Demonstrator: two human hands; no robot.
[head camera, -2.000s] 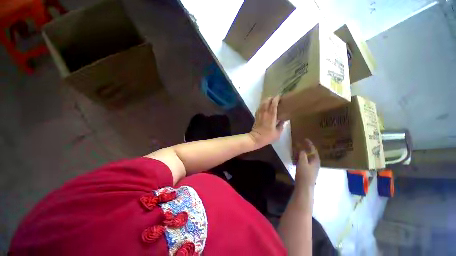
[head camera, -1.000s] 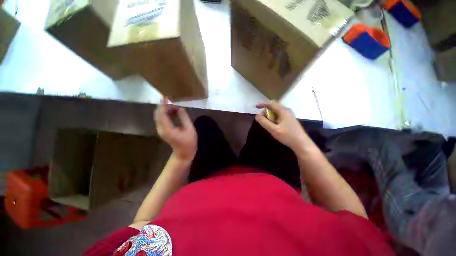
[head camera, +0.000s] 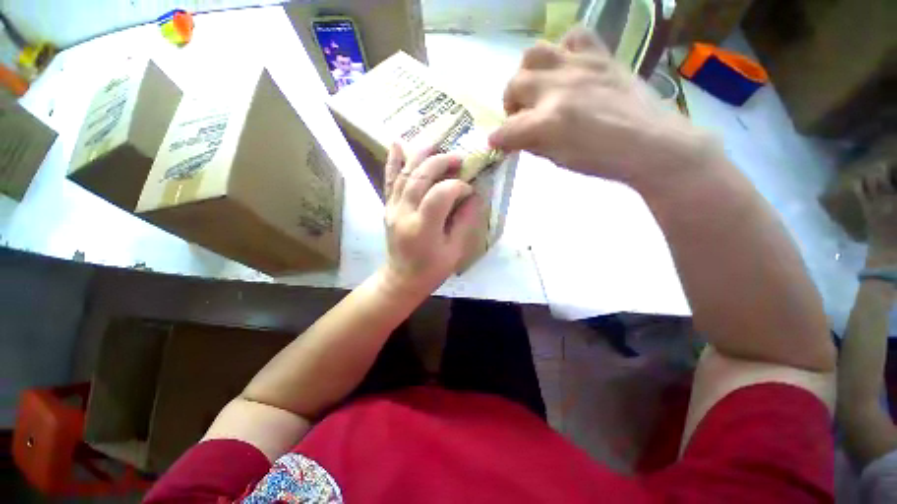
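Note:
A small brown inner carton (head camera: 413, 103) with dark print lies on the white table in front of me. A shiny strip of tape shows on its near end, partly hidden by my fingers. My left hand (head camera: 430, 212) grips the near end of this carton, with bent fingers on its top. My right hand (head camera: 590, 113) is raised over the carton's near right corner and is blurred. Its fingers are curled together at the tape. Whether it holds the tape or a tool cannot be seen.
Two closed inner cartons stand to the left, the nearer one (head camera: 241, 187) by the table's front edge. A lit smartphone (head camera: 339, 57) leans at the back. An orange and blue tape dispenser (head camera: 723, 74) is right. Another person's hand (head camera: 878, 197) is far right. An open carton (head camera: 211, 379) is below left.
The view has shifted. The inner carton now lies closer to my left hand, which has moved from the table edge onto it. My right hand has risen from the table edge to the carton's end.

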